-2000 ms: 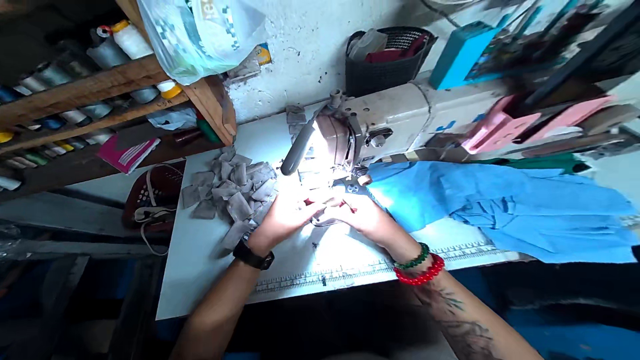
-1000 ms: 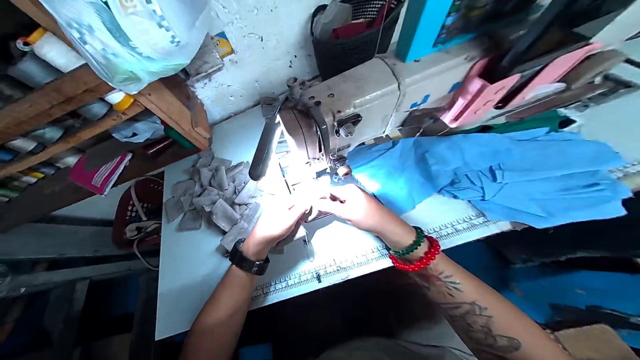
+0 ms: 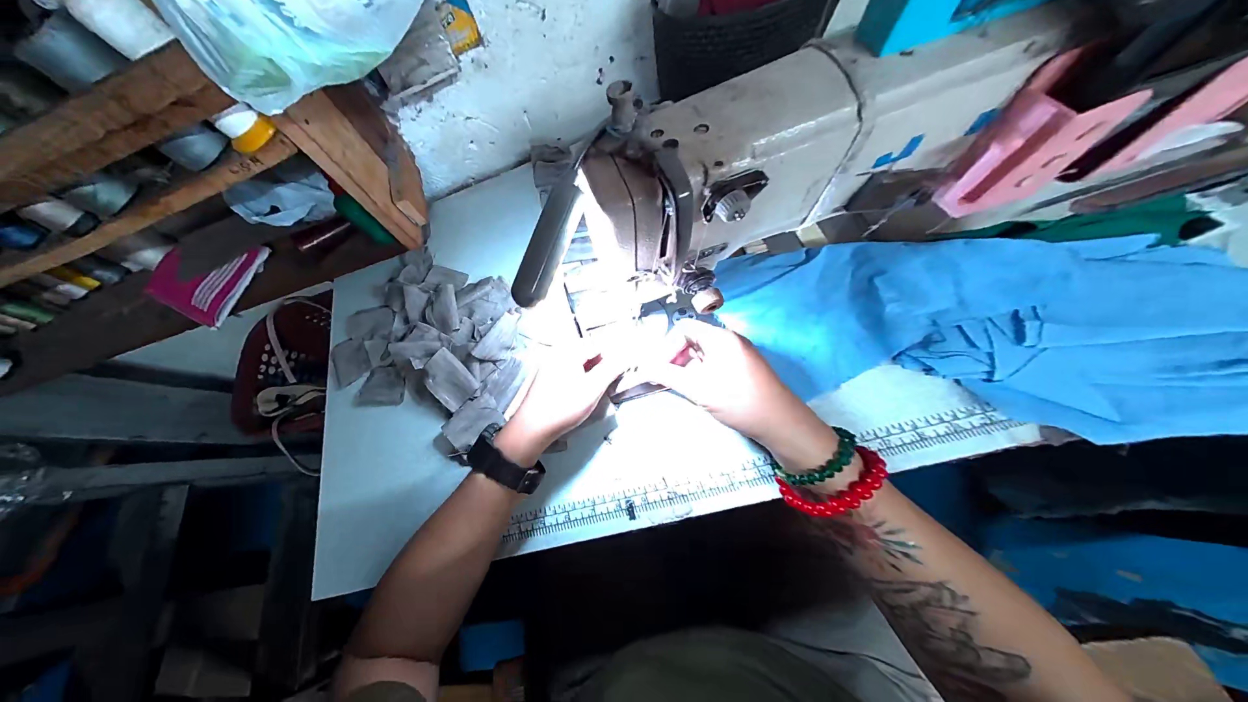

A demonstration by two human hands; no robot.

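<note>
Under the needle area of a sewing machine, both hands meet in a very bright lamp glare. My left hand, with a black watch at the wrist, has its fingertips near those of my right hand, which wears green and red bead bracelets. Whatever lies between the fingertips is washed out, so I cannot tell what they hold. Left of my left hand lies a pile of small grey fabric pieces. Light blue cloth spreads to the right of the machine, behind my right hand.
Wooden shelves with thread spools stand at the left, a plastic bag hanging above. A dark basket sits behind the machine, and pink holders are at the right. A printed ruler scale runs along the table's front edge.
Both hands stay close together by the needle area throughout. The view has moved nearer to the machine. No clear change shows in the grey pile or the blue cloth.
</note>
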